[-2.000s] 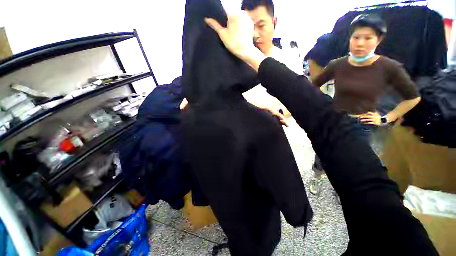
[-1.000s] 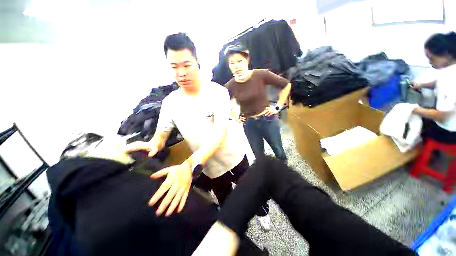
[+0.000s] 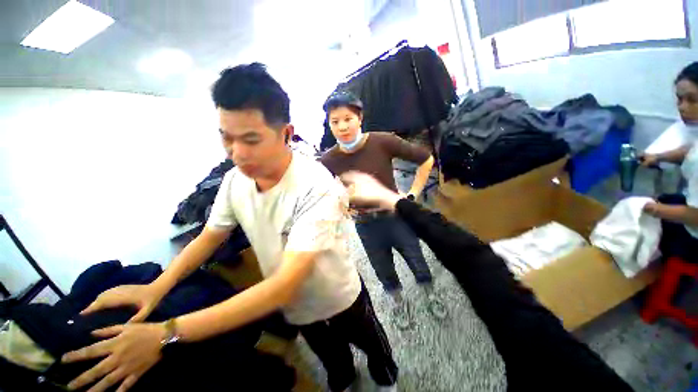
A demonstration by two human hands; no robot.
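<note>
The black garment (image 3: 218, 348) fills the lower left, cut off by the frame's edge. It bulges with dark folds, and small pale dots show on it. A cream patch (image 3: 21, 348) shows at the far left edge, perhaps the dress form's neck. Another person's two hands lie spread flat on the garment. My right hand (image 3: 369, 193) is raised near the middle, blurred, in front of the people and away from the garment. Its black sleeve runs down to the lower right. No held thing shows, but its finger shape is unclear. My left hand is out of view.
A person in a cream T-shirt (image 3: 295, 207) leans over the garment. A person in a brown top (image 3: 375, 164) stands behind. An open carton (image 3: 593, 287) with white cloth, dark clothing piles (image 3: 497, 126), a seated person and a red stool (image 3: 670, 289) are at right. A black frame (image 3: 30, 264) is at left.
The view has swung away from the shelf. My right hand has left the hood it touched and is now raised at the middle. The other person has bent down, both hands now flat on the garment.
</note>
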